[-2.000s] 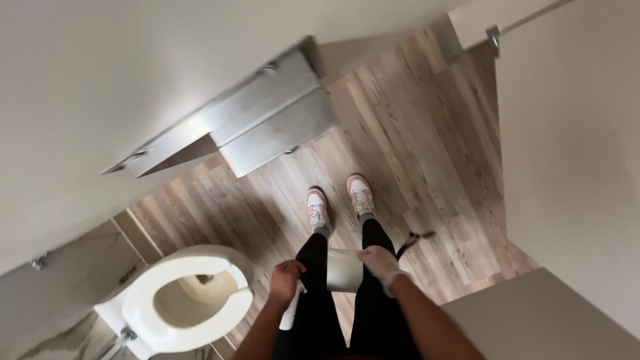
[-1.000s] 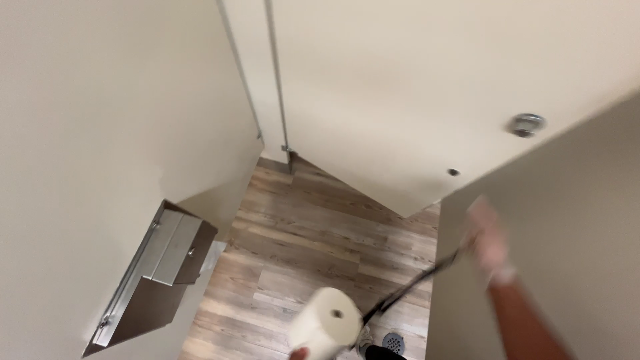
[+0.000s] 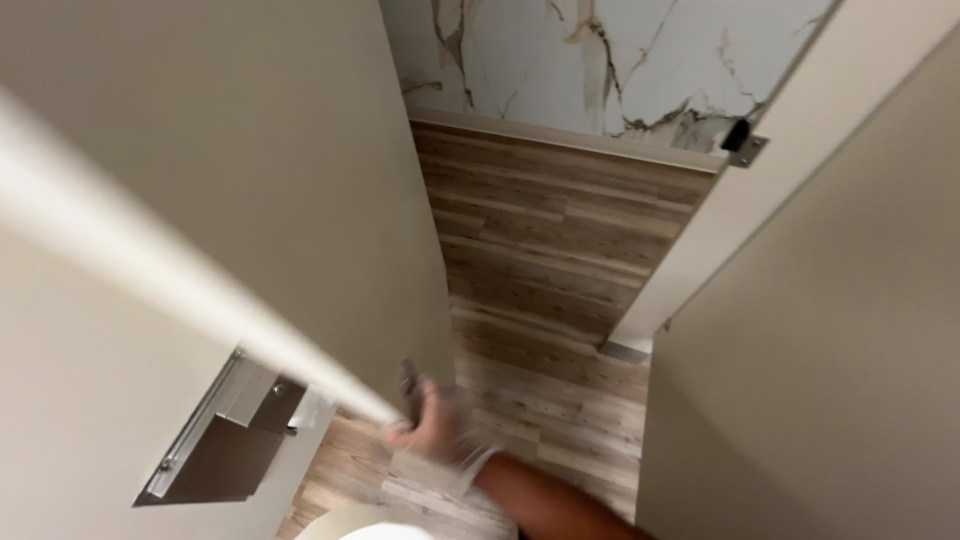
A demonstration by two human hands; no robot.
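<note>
My right hand, in a clear glove and blurred by motion, is at the lower middle on the edge of the open stall door, beside a dark metal latch part. Its fingers seem curled at the door edge, but blur hides the exact grip. At the bottom edge, the top of a white roll shows partly. My left hand is out of the frame.
A metal dispenser is set in the left partition. A door post with a metal bracket and a beige partition stand at the right. Wood-look floor runs to a marbled wall.
The stall door, closed a second ago, now stands open, with floor and a marbled wall showing beyond. My right hand has moved to the door's edge. The view has turned.
</note>
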